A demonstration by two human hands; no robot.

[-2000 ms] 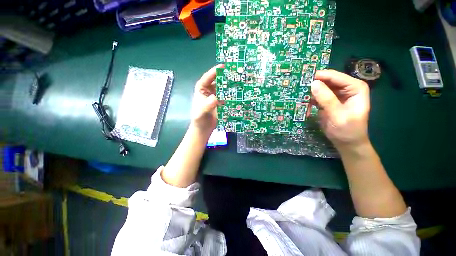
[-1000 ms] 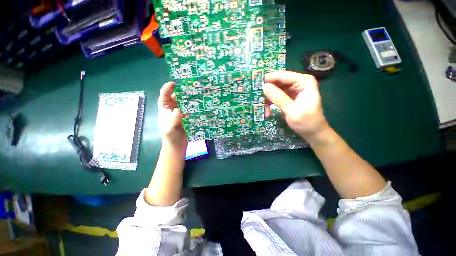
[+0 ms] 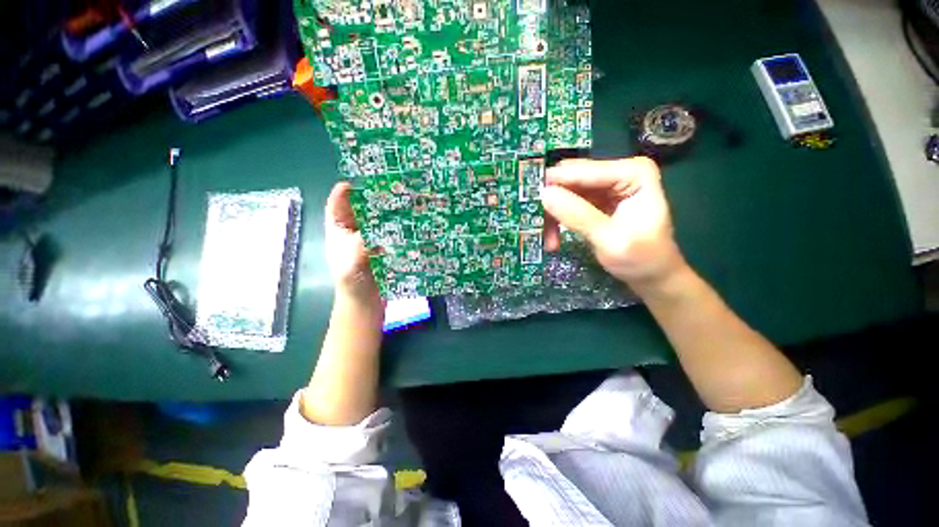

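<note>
A large green PCB panel (image 3: pixel 443 154) is held up over the mat, tilted, its top cut off by the upper edge of the picture. My left hand (image 3: pixel 353 247) holds its lower left edge, the fingers partly behind it. My right hand (image 3: pixel 618 221) pinches its right edge between thumb and fingers. More green board shows behind the panel's upper right edge (image 3: pixel 571 82); whether it is held too, I cannot tell. Bubble wrap (image 3: pixel 535 301) lies on the mat below and behind the panel.
Left on the green mat (image 3: pixel 113 309): a wrapped white item (image 3: pixel 245 268) and a black cable (image 3: pixel 165 268). Phone (image 3: pixel 406 312) beside my left wrist. Right: round tape measure (image 3: pixel 667 126), handheld meter (image 3: pixel 792 98), pale side table (image 3: pixel 875 124). Back left: purple bins (image 3: pixel 190 51), orange tool (image 3: pixel 312 84).
The view has shifted right, so bench things sit further left than at first. Since a second ago the panel has tilted slightly and more board shows behind its right edge. Both hands keep their hold.
</note>
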